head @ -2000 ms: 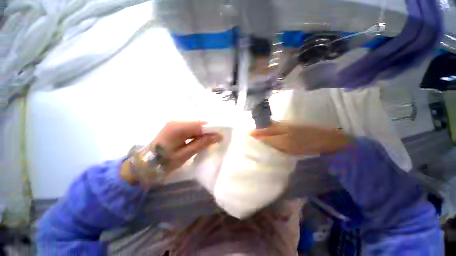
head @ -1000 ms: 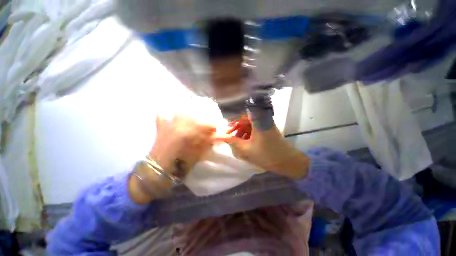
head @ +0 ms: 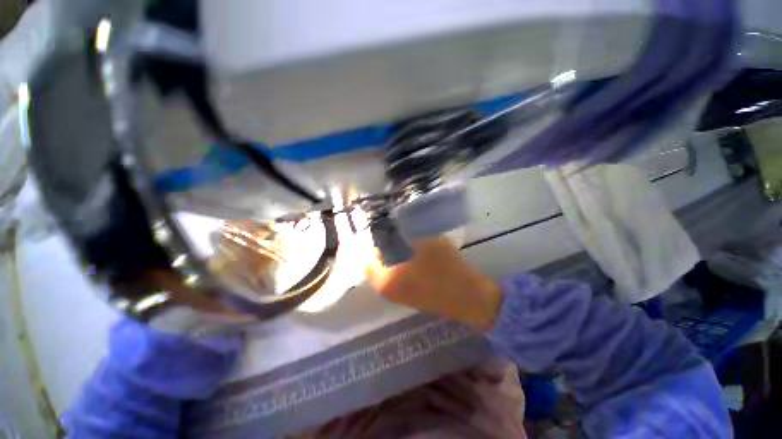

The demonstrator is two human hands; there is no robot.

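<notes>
The white machine head (head: pixel 300 159) with its blue stripe looms over the work. A large round shiny-rimmed part (head: pixel 124 163) covers much of the left side. My left hand (head: pixel 249 253) shows blurred behind its rim, left of the needle area (head: pixel 347 214); its fingers are unclear. My right hand (head: pixel 437 283) lies on the bed just right of the needle, its fingertips partly behind the grey ribbed block (head: pixel 390 240). Glare around the foot hides any cloth edge and what either hand holds.
White garment pieces (head: pixel 630 227) drape over the table's right part. A grey ruler strip (head: pixel 343 373) runs along the front edge. Purple cloth (head: pixel 634 94) hangs on the machine arm. A blue crate (head: pixel 712 330) is at lower right. A dark bed seam (head: pixel 514 231) runs right of my hand.
The view has moved closer and tilted, bringing the round shiny-rimmed part across the left. The white cloth seen between my hands earlier no longer shows clearly. My hands remain near the needle.
</notes>
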